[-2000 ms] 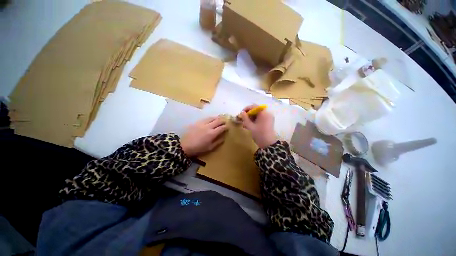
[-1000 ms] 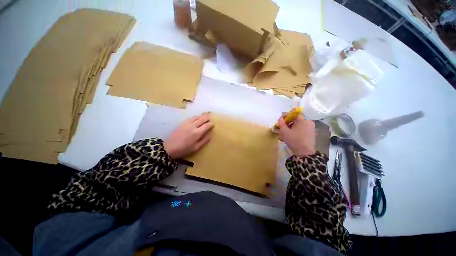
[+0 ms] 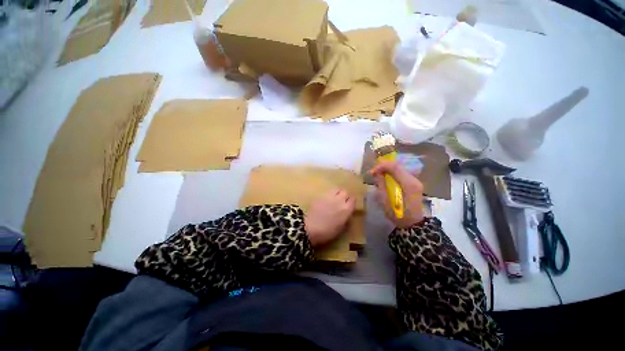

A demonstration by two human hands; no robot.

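Observation:
A tan panel [image 3: 274, 184] lies on the pale grey work board [image 3: 209, 199] in front of my body. My left hand [image 3: 330, 218] rests on the panel near its right edge; my sleeve covers much of its lower part. Whether the fingers grip the edge I cannot tell. My right hand [image 3: 399, 193] holds the glue brush [image 3: 392, 179] by its yellow handle, pale bristles up and away from me. The brush is right of the panel, over the small brown board [image 3: 438, 179] with a whitish smear. Panel layers show at the lower right corner.
Fanned panels [image 3: 86, 164] and a separate panel [image 3: 192, 134] lie left. A box-shaped tan block [image 3: 274, 38], bottle [image 3: 207, 51] and offcuts [image 3: 370, 65] stand behind. At right are a white tub [image 3: 442, 86], tape roll [image 3: 470, 139], hammer [image 3: 498, 223], pliers [image 3: 471, 216], pronged tools [image 3: 526, 191] and scissors [image 3: 554, 243].
My left hand has moved from the panel's left edge to its right side. The brush has left the panel edge and its bristles now point up. The view has shifted.

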